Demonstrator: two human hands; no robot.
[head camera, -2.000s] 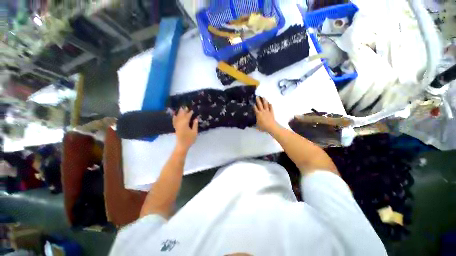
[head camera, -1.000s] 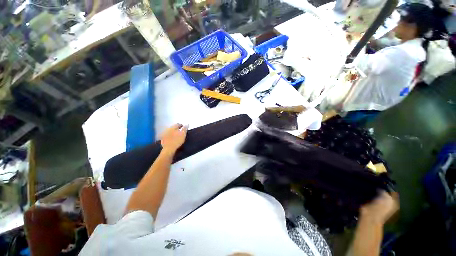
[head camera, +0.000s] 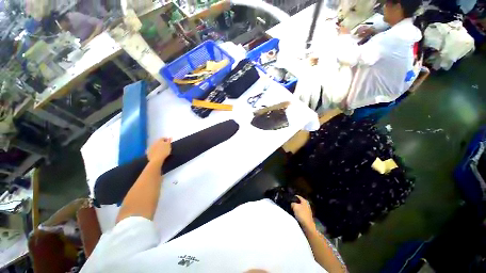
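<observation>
The dark sleeve board (head camera: 200, 145) lies bare, slanting across the white-covered table (head camera: 213, 168). My left hand (head camera: 159, 150) lies on its middle, fingers at the far edge; whether it grips is unclear. My right hand (head camera: 302, 209) is low, close to my body at the table's near side, with its fingers on a bunched dark printed cloth (head camera: 281, 196). My shirt hides part of that cloth. The steam iron (head camera: 270, 118) stands at the table's right end. A large heap of dark printed garment pieces (head camera: 351, 178) lies right of the table, with a cream paper (head camera: 384, 166) on it.
A blue basket (head camera: 181, 66), dark printed bundles (head camera: 242, 80), a yellow strip (head camera: 212, 105) and scissors (head camera: 257, 98) are at the table's back. A blue board (head camera: 133, 122) lies behind the sleeve board. A second blue bin (head camera: 288, 82) and a seated person (head camera: 381, 64) are beyond.
The printed piece has left the sleeve board. My right hand swung it out right, then came in near my body. My left hand stays on the board. The view has shifted right.
</observation>
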